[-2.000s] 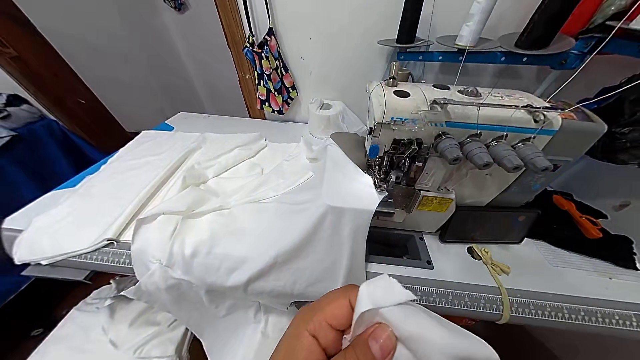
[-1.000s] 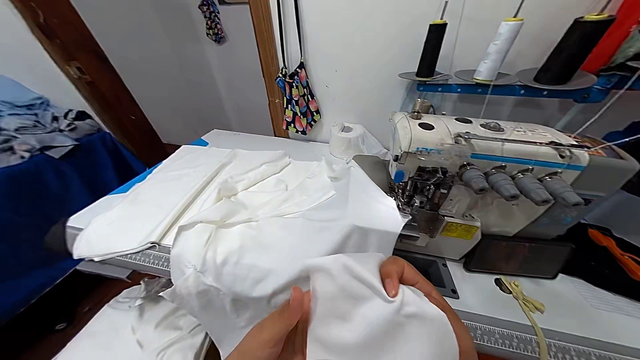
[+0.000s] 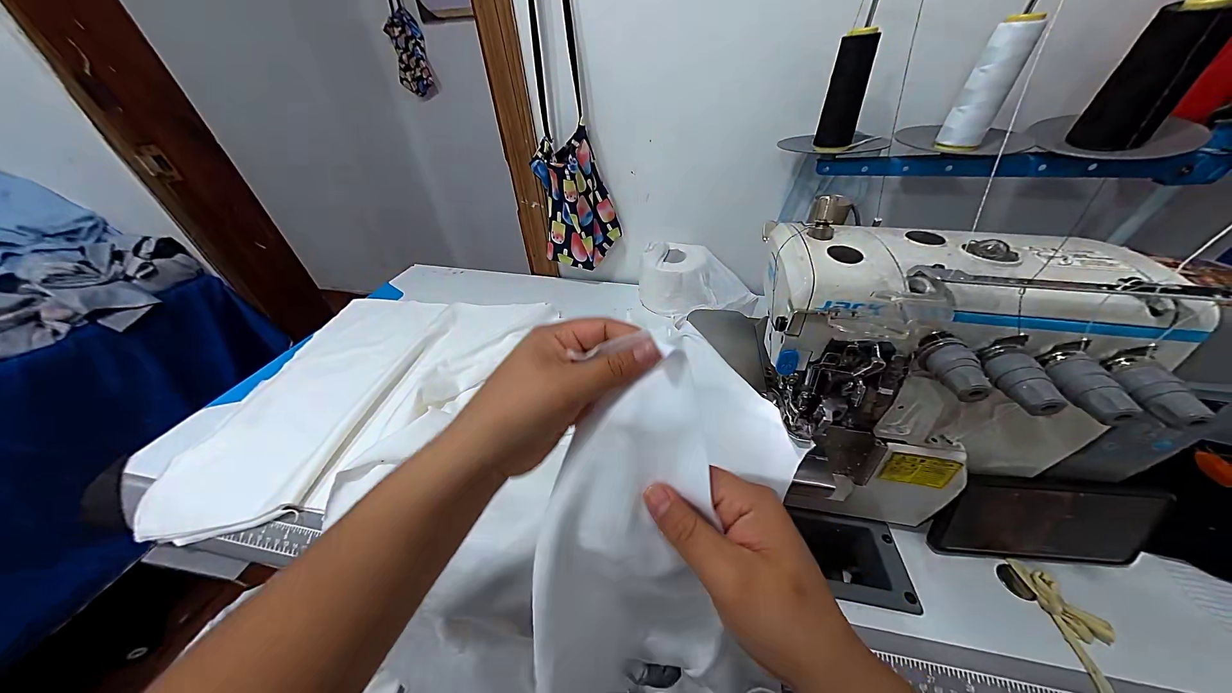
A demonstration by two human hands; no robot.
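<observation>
My left hand pinches the upper edge of a white fabric piece between thumb and fingers, holding it raised. Lower down, my right hand grips the same piece by its right edge, thumb on top. Behind it, more white fabric reaches to the needle area of a Jack overlock sewing machine. Folded white fabric lies on the left of the sewing table.
Thread cones stand on a blue rack above the machine. A dark flat device and a tied yellowish cord lie at right. A white roll sits near the wall. Grey clothes rest on blue cloth at left.
My left hand has risen, lifting the fabric's upper edge, which was lower a second ago. Two seconds ago the piece was held near the bottom of the view. The view has shifted.
</observation>
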